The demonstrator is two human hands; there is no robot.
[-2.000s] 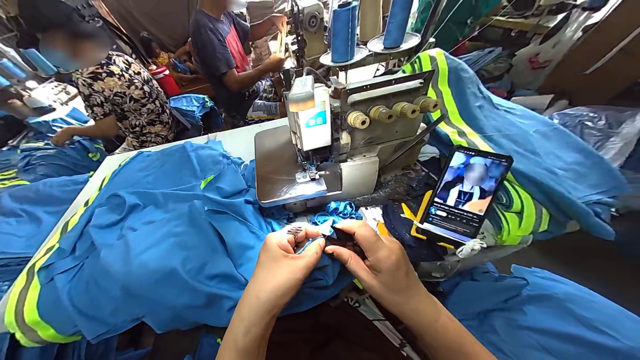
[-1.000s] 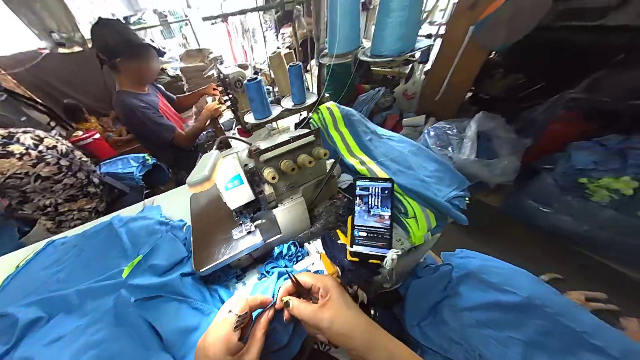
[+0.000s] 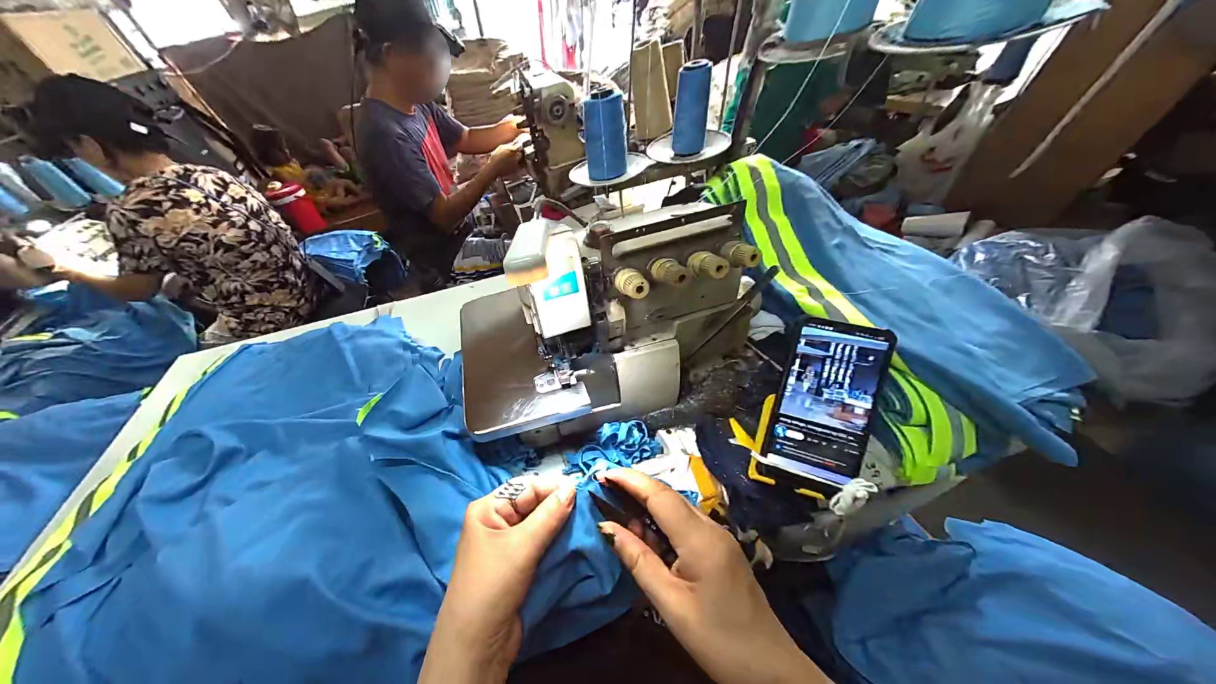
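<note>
My left hand point(image 3: 518, 546), with a ring on one finger, pinches the edge of blue fabric point(image 3: 570, 579) between thumb and fingertips. My right hand point(image 3: 684, 560) holds small dark thread snips point(image 3: 632, 513), their tips close to the pinched edge. Just beyond my fingers is a heap of blue fabric trimmings point(image 3: 619, 446). An overlock sewing machine point(image 3: 655, 285) stands behind, its metal plate point(image 3: 503, 370) to the left of the presser foot. The pinched fabric appears to hang down between my hands; its lower part merges with the blue pile.
Blue cloth with a yellow-green band point(image 3: 285, 475) covers the table at left. A phone point(image 3: 831, 404) leans on a yellow stand at right, beside more banded blue cloth point(image 3: 912, 285). Blue fabric point(image 3: 1026, 598) lies lower right. Two people work beyond: a patterned shirt point(image 3: 209, 247), a dark shirt point(image 3: 408, 152).
The dark snips show in my right hand now and one second ago; two seconds ago they are not plainly visible. Both hands stay close together at the fabric. The view has swung right, then partly back.
</note>
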